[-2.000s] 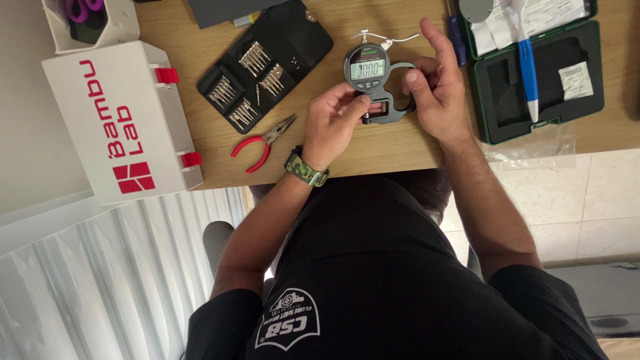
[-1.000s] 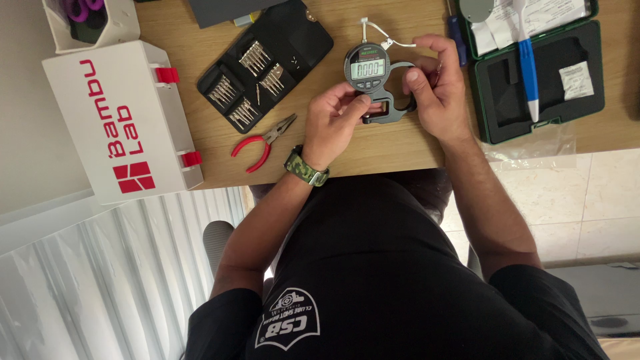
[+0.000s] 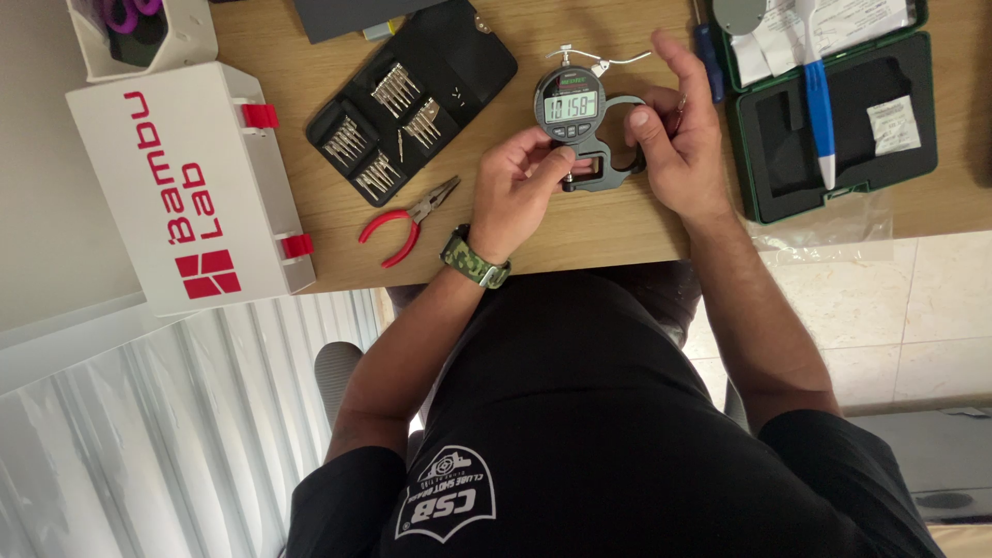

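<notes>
A digital thickness gauge (image 3: 571,108) with a round lit display, a dark frame and a metal lever on top is held between both hands above the desk's front part. My left hand (image 3: 518,182) pinches the lower frame by the measuring jaw, thumb in front. Around the curved handle is my right hand (image 3: 682,139), its thumb beside the loop and its index finger stretched up near the lever's end. Whether something small sits in the jaw cannot be told, as my left fingers cover part of it.
Red-handled pliers (image 3: 412,221) and a black bit case (image 3: 457,74) lie left on the wooden desk (image 3: 333,256), beside a white box (image 3: 186,186) with red latches. At right, a green-edged case (image 3: 841,139) bears a blue-and-white tool (image 3: 819,101); a blue-handled screwdriver (image 3: 707,62) lies near my right hand.
The gauge's display shows different digits than before. The lever on top has shifted in its angle, and my right index finger has moved a little. Both hands keep their hold.
</notes>
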